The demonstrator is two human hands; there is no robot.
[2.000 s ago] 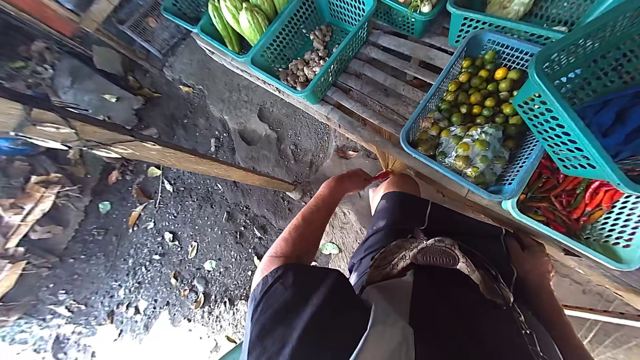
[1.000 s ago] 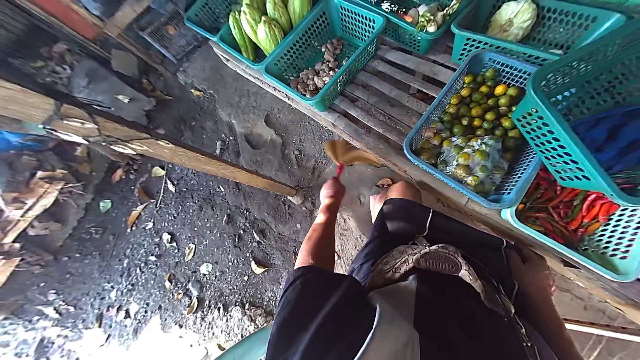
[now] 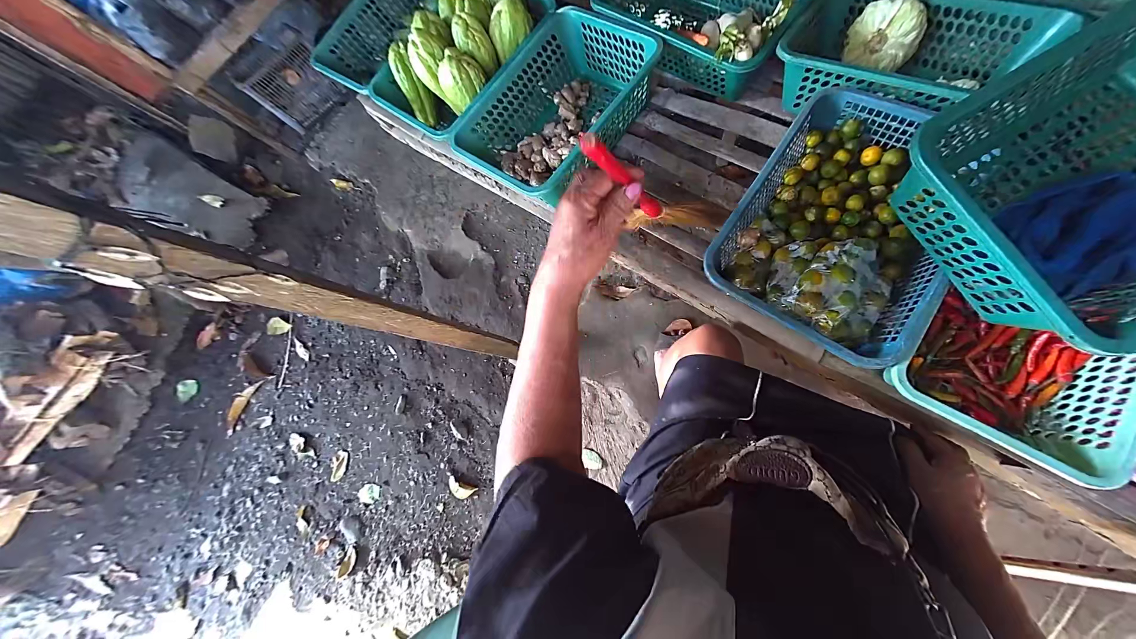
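Note:
My left hand (image 3: pixel 590 213) is closed around the red handle (image 3: pixel 617 169) of a small brush or whisk. Its tan bristles (image 3: pixel 679 217) show beyond the hand, over the edge of the slatted wooden rack (image 3: pixel 701 120), between a basket of ginger-like roots (image 3: pixel 555 133) and a blue basket of small green and orange citrus (image 3: pixel 839 191). My right hand (image 3: pixel 945 479) rests against the side of my dark shorts, its fingers partly hidden. A clear plastic bag with more citrus (image 3: pixel 830 284) lies in the blue basket.
Teal baskets hold ridged green chayote-like vegetables (image 3: pixel 461 53), a cabbage (image 3: pixel 885 34) and red chillies (image 3: pixel 1003 364). An upper basket (image 3: pixel 976 186) with blue cloth overlaps the chillies. A wooden beam (image 3: pixel 355 306) crosses the leaf-strewn ground at left. My bent knee (image 3: pixel 706 346) is close to the rack.
My left hand has moved from beside my knee out towards the root basket, with the red-handled brush in it. The bristles, which pointed away a second ago, now lie to the right. My right hand stays at my side.

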